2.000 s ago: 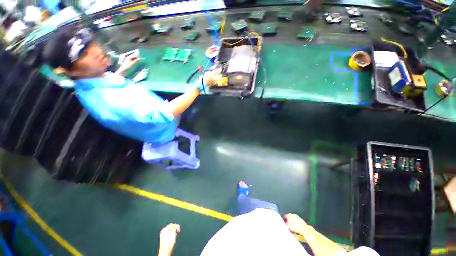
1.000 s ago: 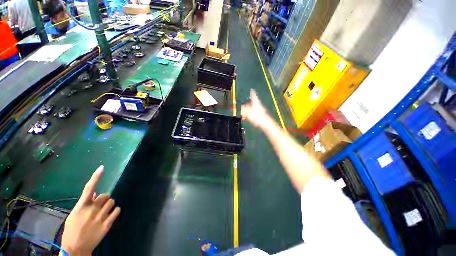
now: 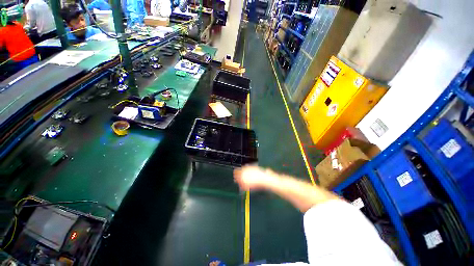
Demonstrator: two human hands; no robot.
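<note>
My right hand reaches out over the aisle from a white sleeve at the lower right. It is blurred, with its fingers towards the left, just below the front edge of a black crate in the picture. No held thing can be made out, and its fingers are unclear. The crate stands on a low frame and holds small parts at its left side. My left hand is not in view.
A green bench with trays, tape and circuit boards runs along the left. A second black crate stands farther ahead. A yellow cabinet, brown carton and blue rack are on the right. People sit at the far left.
The view has turned from the seated worker to along the aisle. Since one second ago my right hand has dropped lower, and a hand at the lower left has left the view.
</note>
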